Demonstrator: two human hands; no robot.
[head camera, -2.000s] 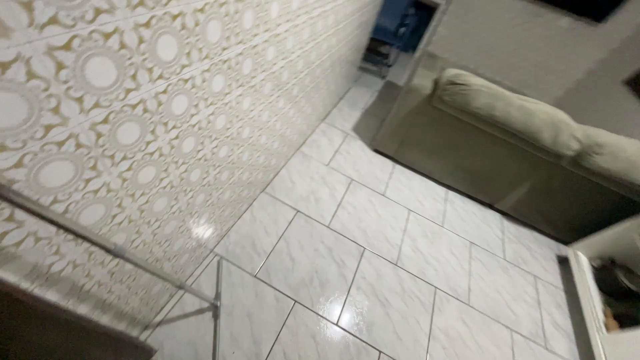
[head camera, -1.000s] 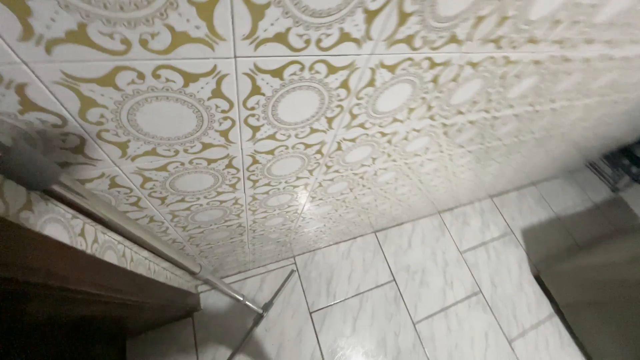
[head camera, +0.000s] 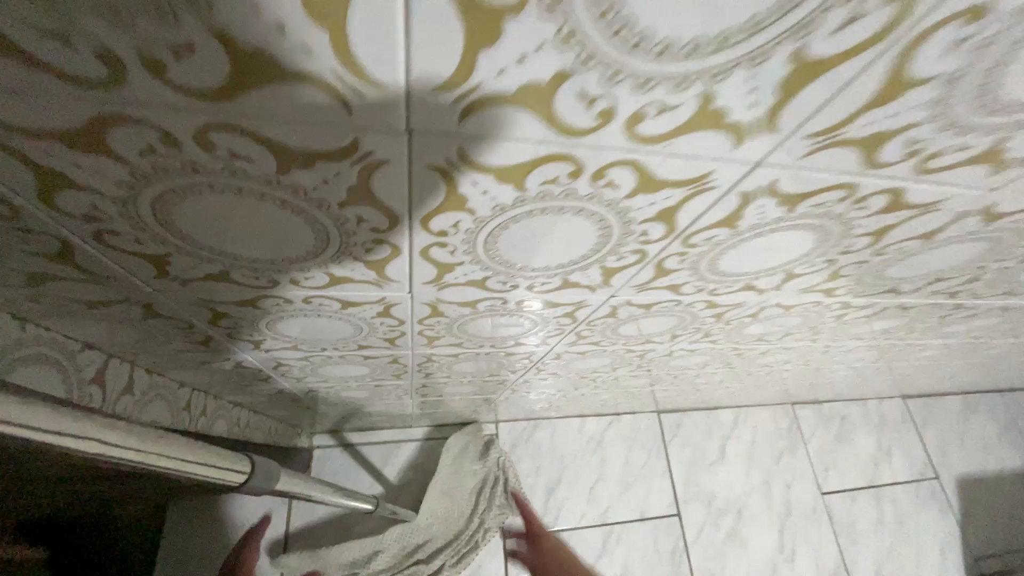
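A pale grey woven floor cloth hangs in folds at the bottom centre, above the tiled floor. My right hand is at its right edge, with fingers touching or very near the fabric. My left hand is at the bottom edge, by the cloth's lower left part; its grip is mostly cut off by the frame. A metal pole with a grey collar slants in from the left, and its thin end meets or passes behind the cloth. Whatever is on the pole's far end is hidden.
A wall of glossy patterned tiles fills the upper view and meets the marbled floor tiles. A dark shape, perhaps a door or furniture, stands at the lower left. A shadow falls on the floor at the far right.
Both hands and the cloth have come into view at the bottom; neither earlier frame shows them. The view has moved closer to the wall, and the sofa is out of sight.
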